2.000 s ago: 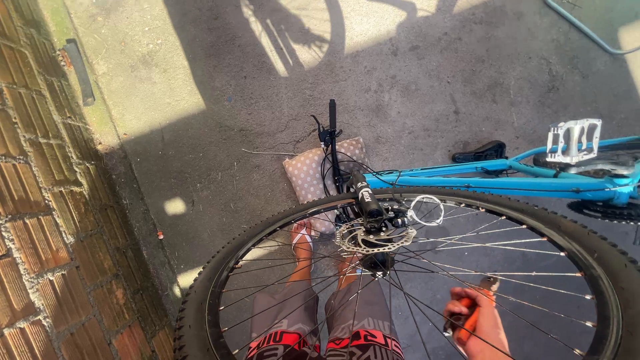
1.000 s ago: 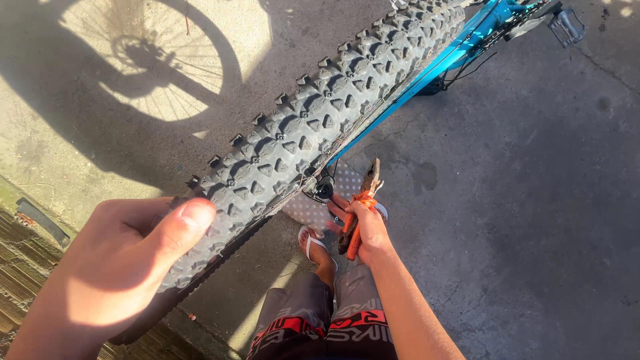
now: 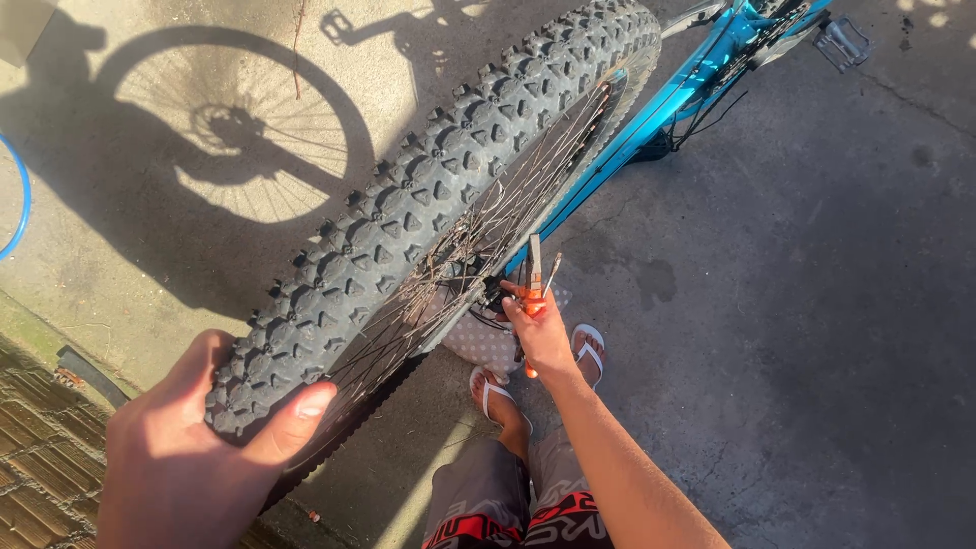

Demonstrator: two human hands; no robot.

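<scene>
My left hand [image 3: 206,435] grips the knobby bicycle tire [image 3: 427,198] at its lower left end, thumb on one side and fingers around the other. The spoked wheel belongs to a blue bicycle frame [image 3: 633,137] that runs to the upper right. Near the wheel's hub [image 3: 469,271], my right hand [image 3: 537,328] holds orange-handled pliers [image 3: 534,263], jaws upward, with a thin metal tool [image 3: 553,271] beside them. Its fingertips are close to the hub; whether they touch it I cannot tell.
A polka-dot cushion [image 3: 480,339] lies on the concrete below the hub, by my feet in white flip-flops [image 3: 496,393]. A brick wall [image 3: 49,450] stands at the lower left, a blue hose [image 3: 23,198] at the left edge. A pedal [image 3: 842,46] sticks out at the upper right.
The left hand, out of view two seconds ago, is on the tire. The wheel, first seen from its side, now shows its tread. The right hand with the pliers has come to the hub.
</scene>
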